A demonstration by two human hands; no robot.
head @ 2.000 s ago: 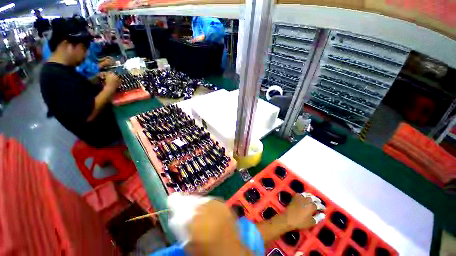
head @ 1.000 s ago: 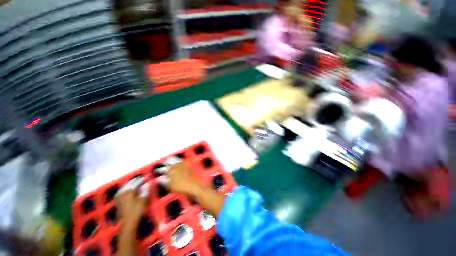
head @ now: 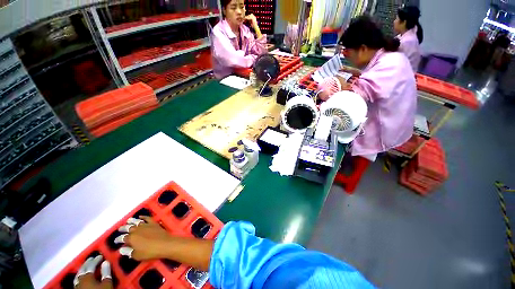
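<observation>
A red-orange tray (head: 179, 219) with square pockets lies at the lower left, with a dark glossy square watch head (head: 201, 227) in most visible pockets. One piece (head: 197, 276) near my right forearm looks silvery. My right hand (head: 142, 238), with white finger cots, lies over the tray's middle, fingertips at a dark piece; whether it grips one is hidden. My left hand (head: 93, 273), also with white finger cots, is at the tray's lower left, cut off by the bottom edge; its hold cannot be told.
A white sheet (head: 135, 179) lies behind the tray. Small bottles (head: 240, 162), a stained wooden board (head: 226, 121), a white round fan-like device (head: 300, 114) and a black-and-white box (head: 316, 155) stand on the green bench. People in pink sit beyond. Red trays (head: 117, 104) are stacked at the back left.
The view has swung right from the watch rows and post to the bench's right side. My right hand remains over the tray; my left hand is now lower and partly out of the picture.
</observation>
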